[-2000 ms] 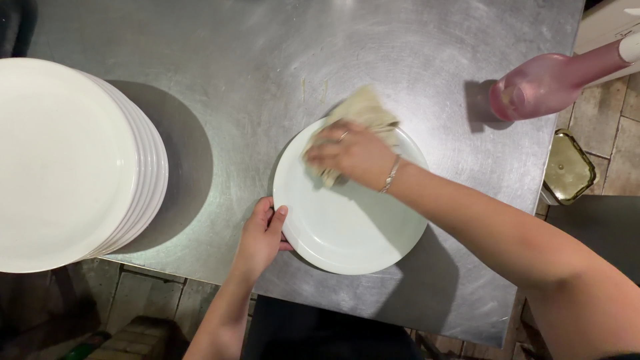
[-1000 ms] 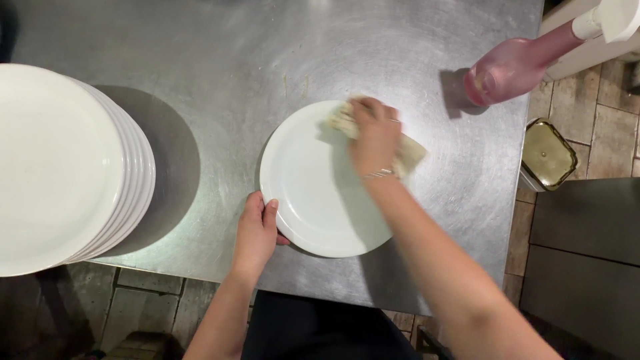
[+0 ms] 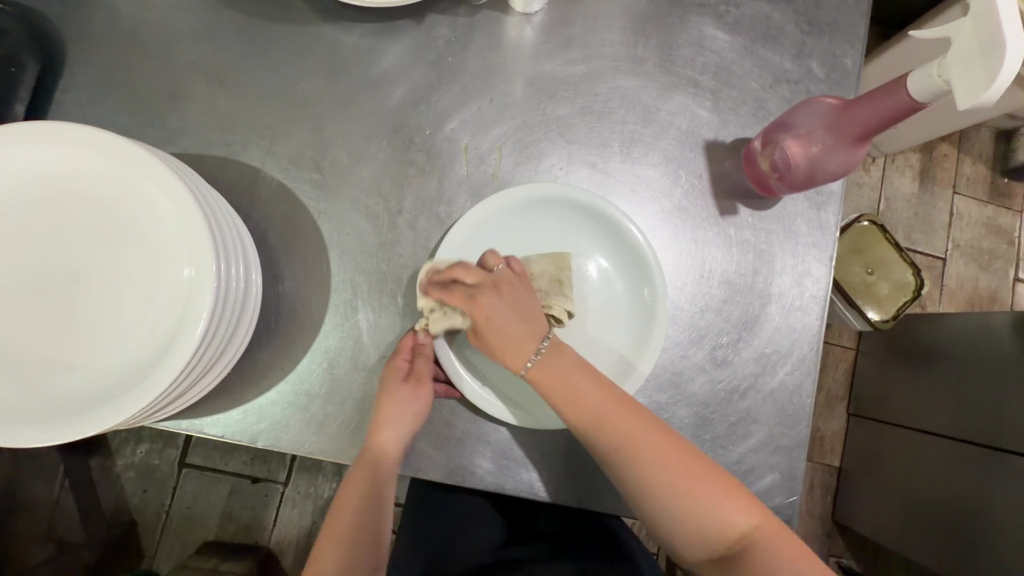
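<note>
A round white plate [image 3: 616,320] lies over a stainless steel table, its left rim gripped by my left hand [image 3: 408,384], with the thumb near the rim and fingers partly hidden beneath. My right hand [image 3: 504,312], wearing a ring and a bracelet, presses a folded beige cloth [image 3: 550,280] onto the left side of the plate. The cloth's left end laps over the rim, close to my left thumb. At the left stands a stack of white plates [image 3: 96,280], apart from both hands.
The steel table [image 3: 384,144] has its near edge before my body. A pink spray bottle [image 3: 816,148] with a white head stands at the right. Past the right edge, a lidded container [image 3: 878,272] sits lower down. A dark object [image 3: 28,64] is at the far left corner.
My right hand has moved the cloth from the plate's upper right side to its left rim. My left hand still holds the plate at the left rim.
</note>
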